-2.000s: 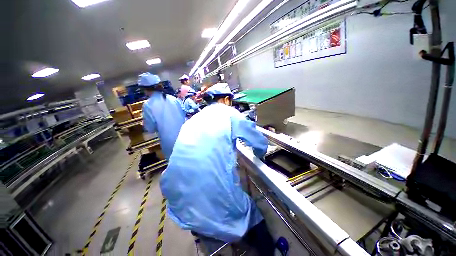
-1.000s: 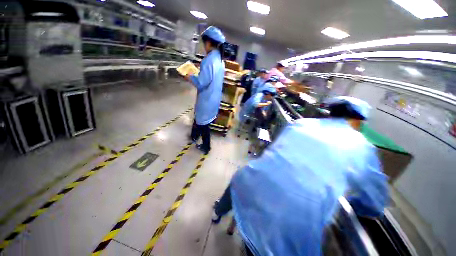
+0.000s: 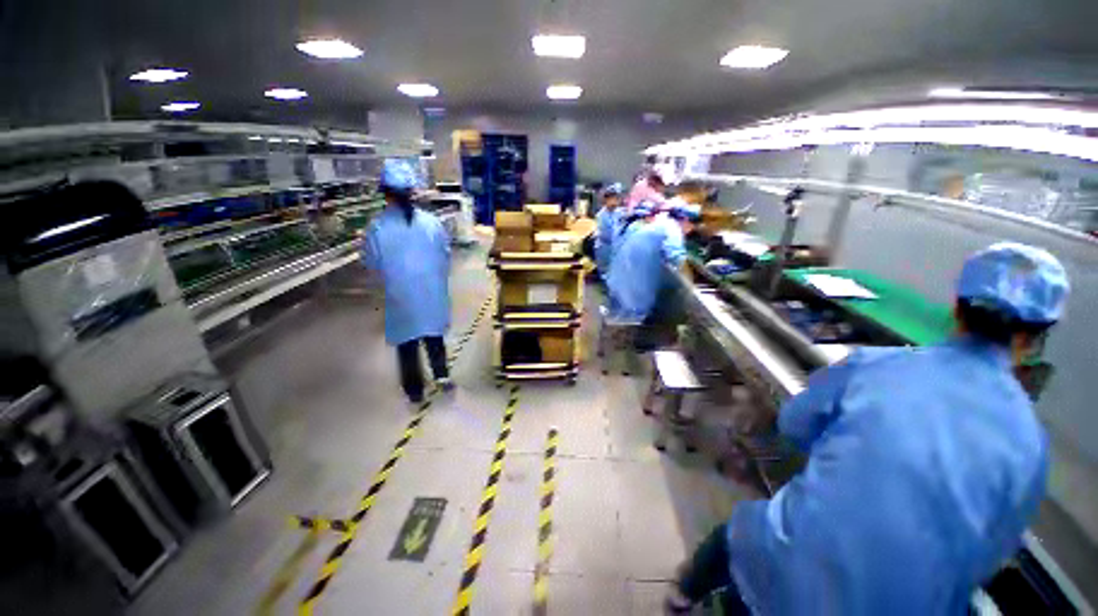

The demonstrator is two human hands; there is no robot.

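Note:
Neither of my hands is in the picture. Nearest in front of me, at the right, a person in a blue smock and cap [image 3: 903, 469] leans over the line, back towards me. The conveyor rail [image 3: 747, 337] runs away from that person towards the back. A dark part of the line also shows at the lower right corner. The person's hands and what they work on are hidden.
A yellow-brown cart with boxes [image 3: 538, 319] stands in the aisle. A person in blue [image 3: 409, 271] stands left of it. A stool [image 3: 676, 371] is beside the line. Grey machines [image 3: 114, 325] and black-fronted boxes [image 3: 217, 445] stand at left. Striped tape [image 3: 488, 517] marks the floor.
The view has swung left from the line to the aisle. The near person now shows further right. The standing person has turned their back and is further left, beyond the floor tape.

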